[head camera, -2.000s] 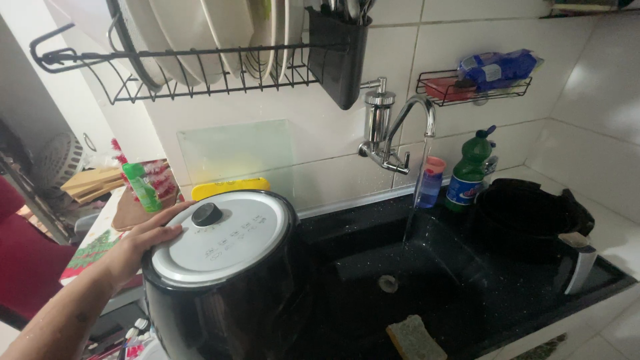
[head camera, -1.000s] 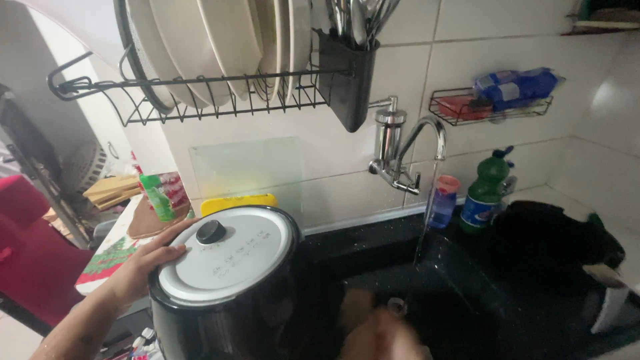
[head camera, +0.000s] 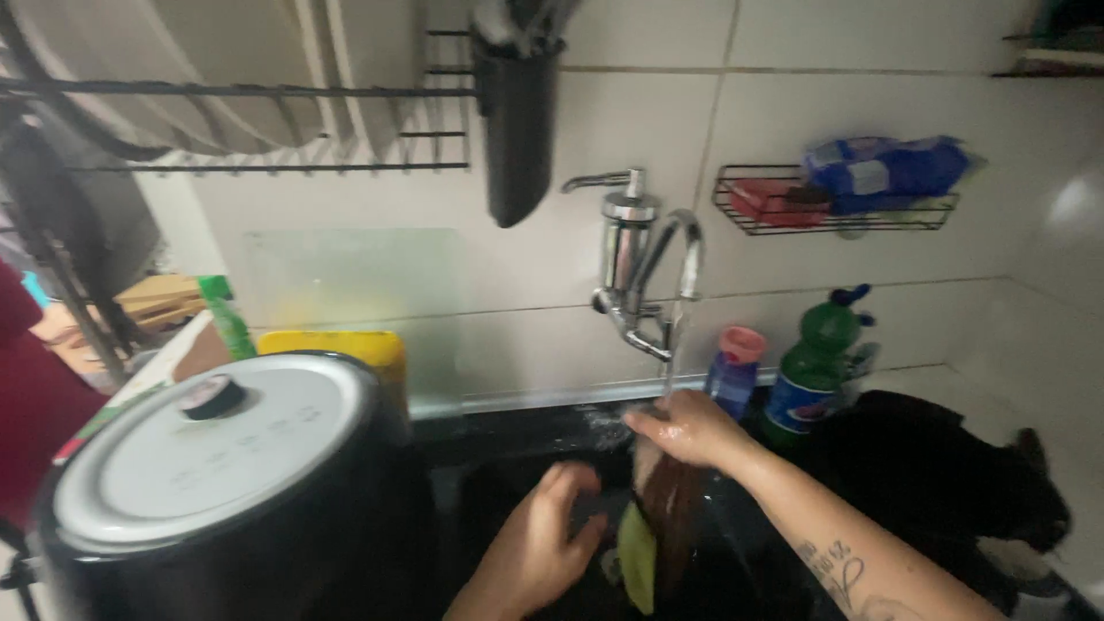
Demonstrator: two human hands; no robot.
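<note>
My right hand (head camera: 690, 429) is under the water running from the chrome faucet (head camera: 690, 259), above the black sink (head camera: 733, 552). A green-yellow sponge (head camera: 636, 556) hangs below it, blurred; how the fingers hold it is partly hidden. My left hand (head camera: 552, 539) is over the sink just left of the sponge, fingers apart and curled, holding nothing. The black air fryer (head camera: 259, 552) with a grey top and round knob stands to the left, touched by neither hand.
A dish rack (head camera: 285, 90) with plates and a black cutlery holder (head camera: 520, 129) hangs above. A green plastic bottle (head camera: 806, 379), a purple container (head camera: 736, 371) and a black basket-like vessel (head camera: 931, 466) stand at the right. A wire shelf (head camera: 837, 226) is on the wall.
My left hand has left the air fryer's top and moved right, over the sink. My right hand, blurred low in the sink one second ago, is up at the running water.
</note>
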